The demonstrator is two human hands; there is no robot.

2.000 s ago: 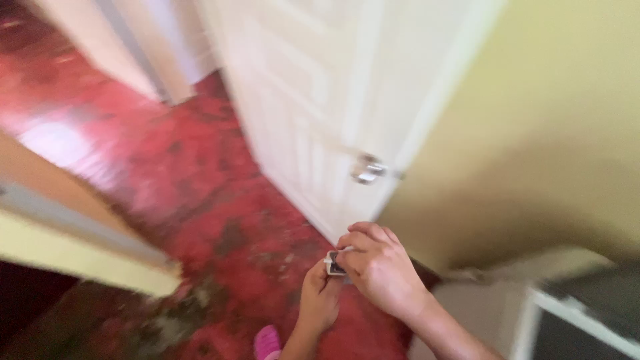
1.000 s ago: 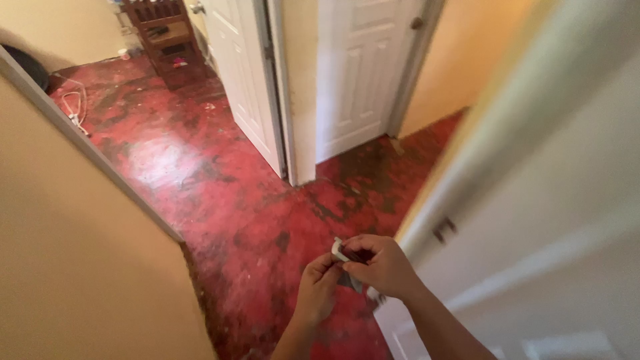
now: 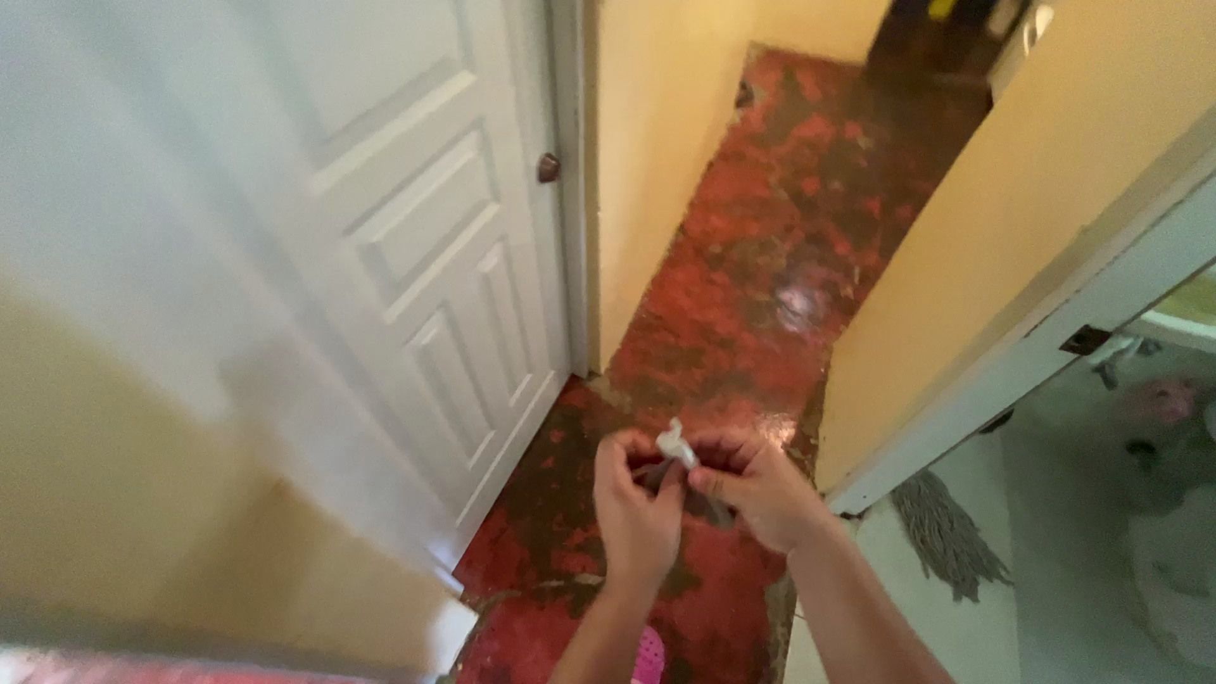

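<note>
In the lower middle of the head view, my left hand (image 3: 638, 503) and my right hand (image 3: 760, 484) meet, their fingers pinching a small crumpled white piece (image 3: 675, 446) between them. Its material cannot be told. A dark greyish, blurred thing (image 3: 708, 505) hangs just below the white piece, partly hidden by my fingers. Beneath my hands, a pink perforated shoe (image 3: 649, 655) shows on the red floor.
A closed white panel door (image 3: 427, 218) with a metal knob (image 3: 548, 168) stands left. The worn red floor (image 3: 741, 256) runs ahead between yellow walls (image 3: 988, 237). At right, a doorway with a strike plate (image 3: 1084, 339) shows a grey mop head (image 3: 948, 537) on pale floor.
The view has swung strongly to a narrow passage and a doorway with a mop head. My hands stay close together around the small white piece.
</note>
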